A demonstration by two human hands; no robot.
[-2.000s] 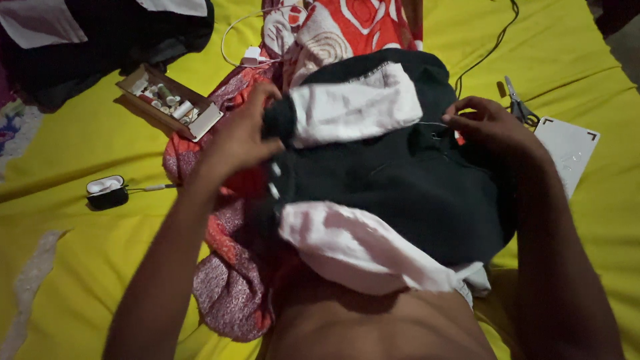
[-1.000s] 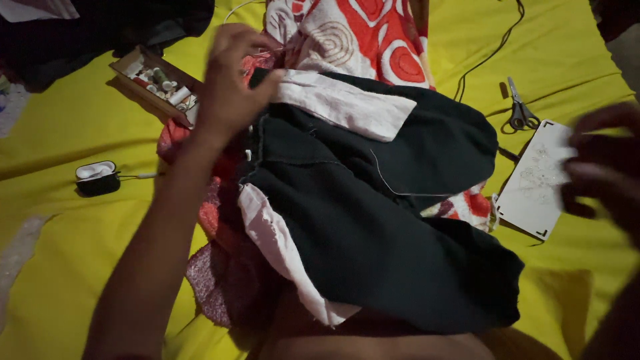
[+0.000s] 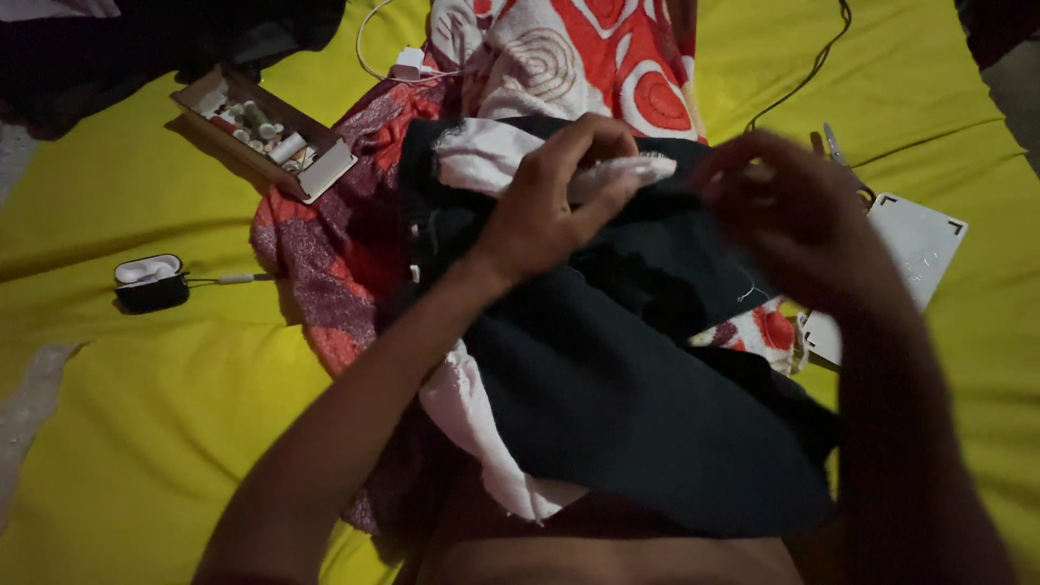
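Note:
A black garment (image 3: 617, 390) with white fabric pieces, likely pocket linings, lies across the lap. My left hand (image 3: 561, 195) pinches the upper white fabric (image 3: 479, 154) and lifts its right end. The lower white fabric (image 3: 471, 414) hangs out along the garment's near left edge. My right hand (image 3: 772, 203), blurred, is held over the garment's upper right part with its fingers bent; whether it holds a needle or thread cannot be told. A short length of pale thread (image 3: 752, 291) shows on the black cloth just below that hand.
On the yellow sheet (image 3: 162, 390) lie an open cardboard box (image 3: 268, 175) of thread spools, an open earbud case (image 3: 152, 284) and a white charger (image 3: 409, 63). A patterned blanket (image 3: 544, 65) is under the garment. Scissors (image 3: 833, 146) and a white card (image 3: 918, 244) lie at right.
My right hand has come back from the right edge to over the garment. My left hand has moved right and down from the garment's upper left corner, onto the upper white fabric.

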